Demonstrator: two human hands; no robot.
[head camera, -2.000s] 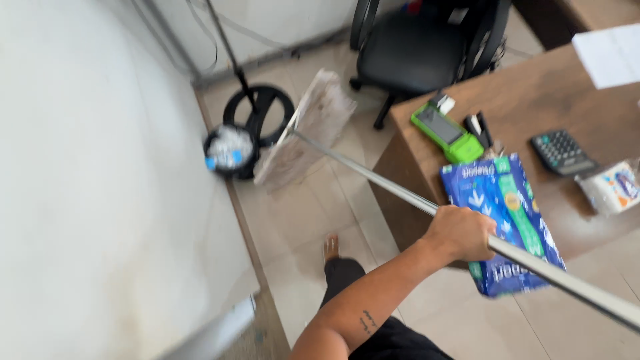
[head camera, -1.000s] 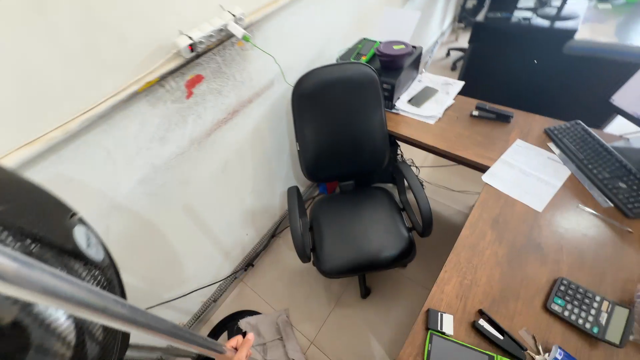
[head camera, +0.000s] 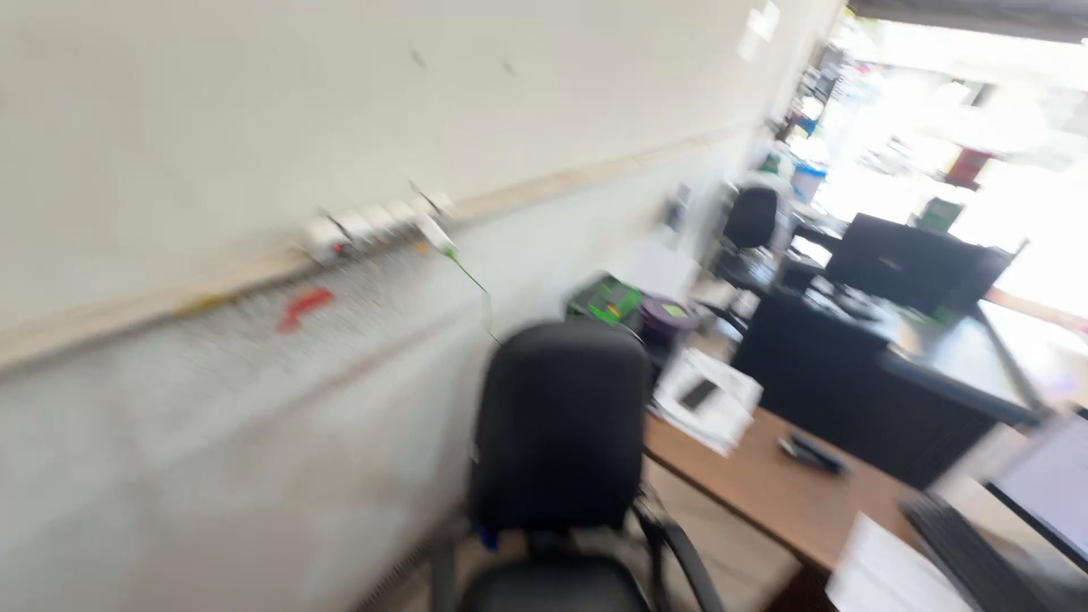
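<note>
Neither my left hand nor my right hand shows in the head view, and the metal pole is out of sight too. A black office chair stands at the lower middle, beside the wall. Right of it a brown wooden desk holds white papers with a dark phone on them, a black stapler and a black keyboard. The picture is blurred.
A white power strip with a green cable runs along the wall ledge. Behind the chair are a green and black box and a purple round object. A dark partition and another office chair stand farther back.
The view has swung up. The hand and metal pole seen in both earlier frames have left the picture, as has the calculator.
</note>
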